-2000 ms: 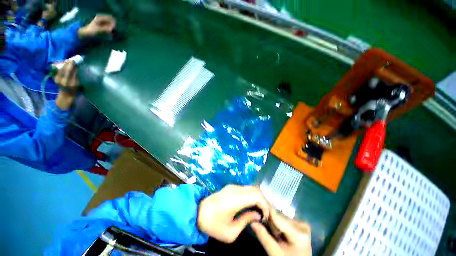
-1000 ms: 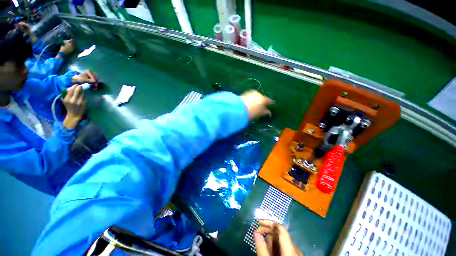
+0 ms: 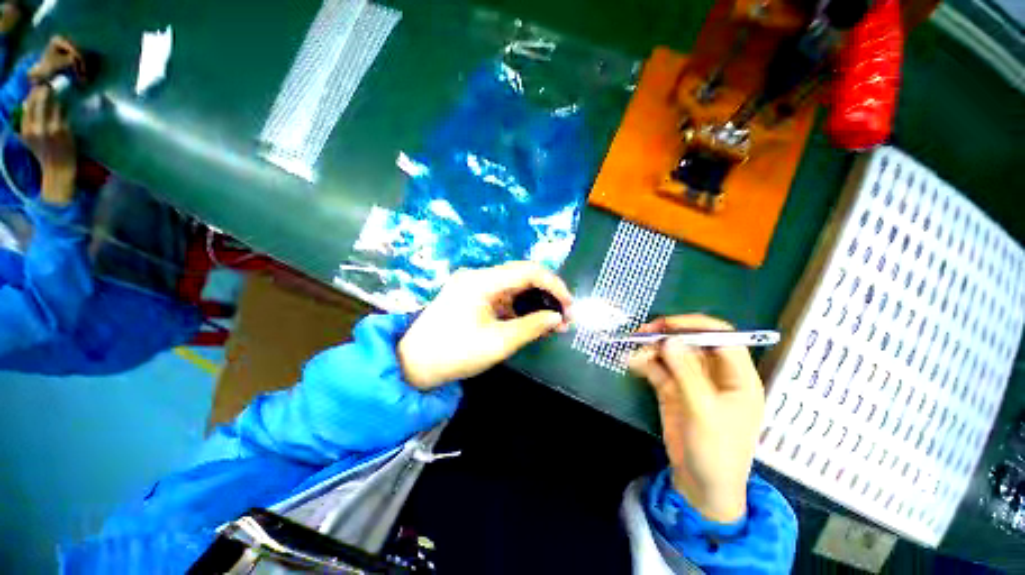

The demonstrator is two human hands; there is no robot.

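My left hand [image 3: 478, 328] holds a small black part [image 3: 536, 301] between thumb and fingers, above the bench edge. My right hand [image 3: 706, 416] holds pale tweezers [image 3: 719, 337] level, their tips pointing left toward the black part. The tips are lost in glare over the adhesive dot sheet [image 3: 632, 270], so I cannot tell if they hold anything or touch the sheet. The sheet lies on the bench, just in front of the press fixture's orange base [image 3: 736, 225].
The fixture's red handle [image 3: 868, 84] stands at the top right. A white foam parts tray [image 3: 899, 337] is at the right. A plastic bag with blue film [image 3: 483, 169] and spare dot sheets [image 3: 329, 84] lie left. A cardboard box [image 3: 275, 343] is below. Another person's hands are far left.
My left hand has come back from the far side of the bench and now holds the black part. Tweezers now show in my right hand. The view has tilted down.
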